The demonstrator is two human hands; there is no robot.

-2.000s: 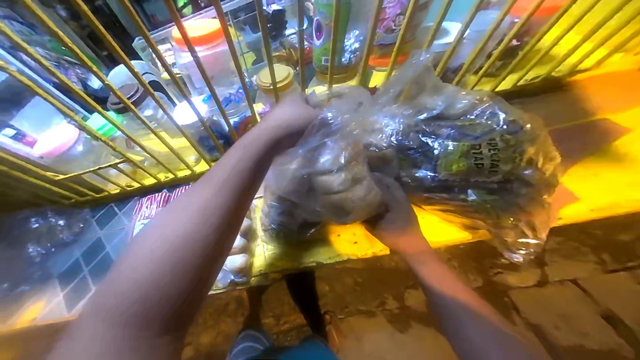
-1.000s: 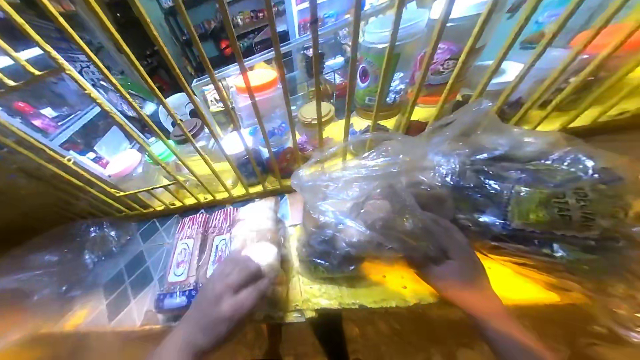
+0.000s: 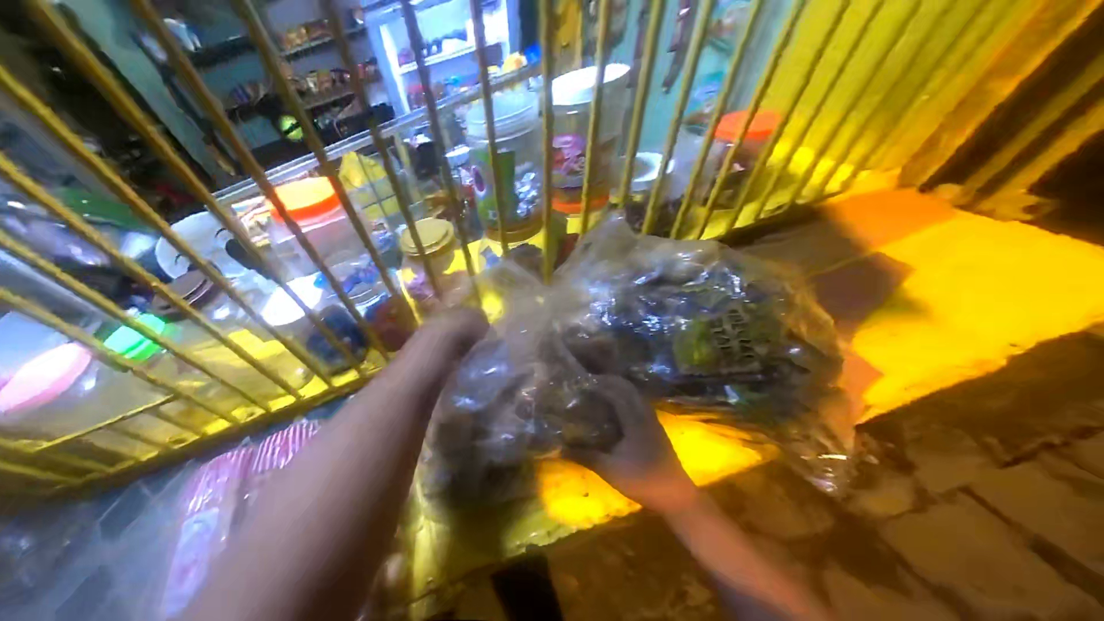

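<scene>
A clear plastic bag (image 3: 492, 405) with roundish contents stands on the yellow ledge in front of the bars. My right hand (image 3: 625, 440) is at its right side, its fingers against the plastic; whether they grip it is blurred. My left hand (image 3: 461, 332) reaches to the bag's upper left, close to the bars, and its fingers are largely hidden. Touching this bag on the right lies a larger clear bag (image 3: 690, 328) full of dark, shiny packets, one with a green printed label. Red-and-white striped packets (image 3: 216, 483) lie left of the bags, partly behind my left forearm.
Yellow metal bars (image 3: 548, 155) rise behind the ledge (image 3: 975, 285). Beyond them stand plastic jars, among them an orange-lidded jar (image 3: 306, 203), a white-lidded jar (image 3: 591, 129) and a small jar (image 3: 427, 250). Stone paving (image 3: 966, 535) lies below the ledge at right.
My left hand has moved from beside the striped packets up to the top left of the near bag. My right hand stays by that bag. The view has shifted.
</scene>
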